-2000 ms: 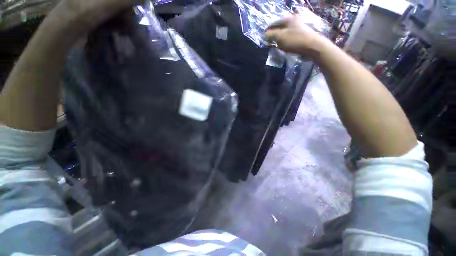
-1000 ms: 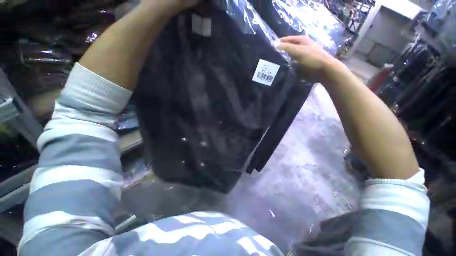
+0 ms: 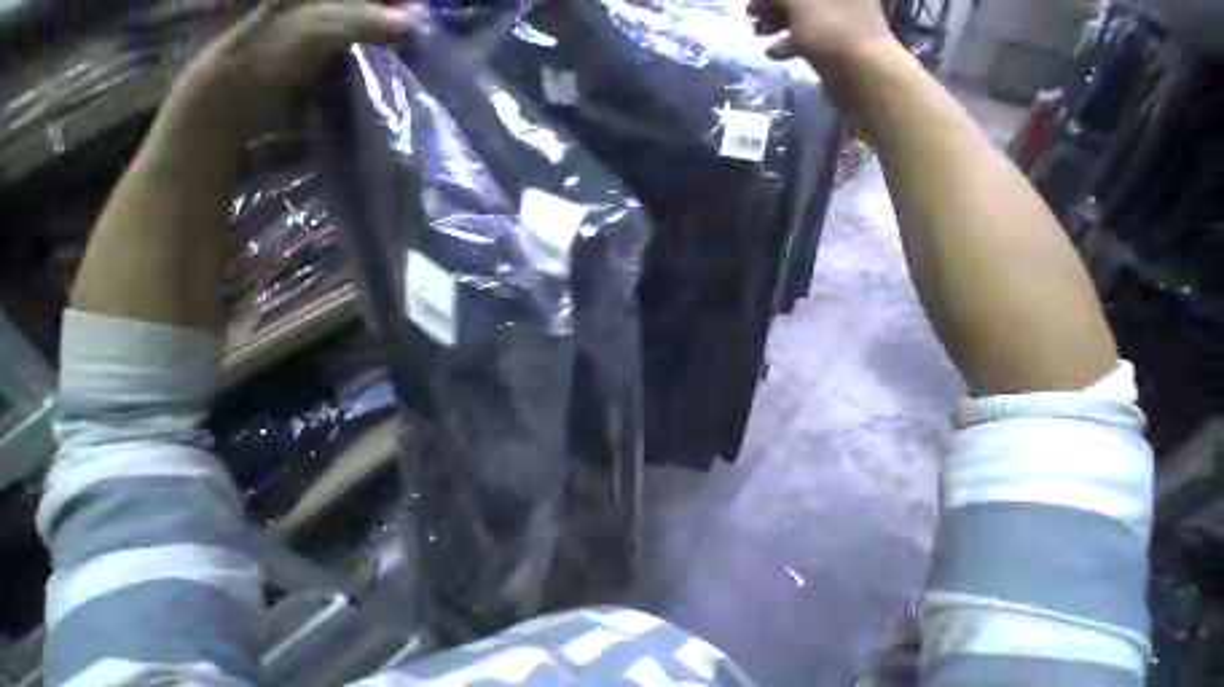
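Observation:
Dark bagged garments (image 3: 497, 389) hang close together in front of me in shiny clear film. White stickers (image 3: 431, 297) show on several of them, one with a barcode (image 3: 744, 134). My left hand (image 3: 316, 30) is at the top left edge of the nearest garments, fingers bent; what it grips is blurred. My right hand (image 3: 826, 34) is at the top, beside the glossy film of the garments farther back, fingers curled; I cannot tell whether it holds the film. The tops of the garments and any hangers are cut off or hidden.
Shelves (image 3: 289, 329) with bagged stacks stand on the left, with a metal frame (image 3: 316, 631) low down. The grey floor (image 3: 832, 443) runs along the right of the garments. More dark garments (image 3: 1121, 81) hang at the far right.
The single garment before me has given way to two nearer bagged pieces side by side. My left hand has moved left and into view; my right hand has moved up.

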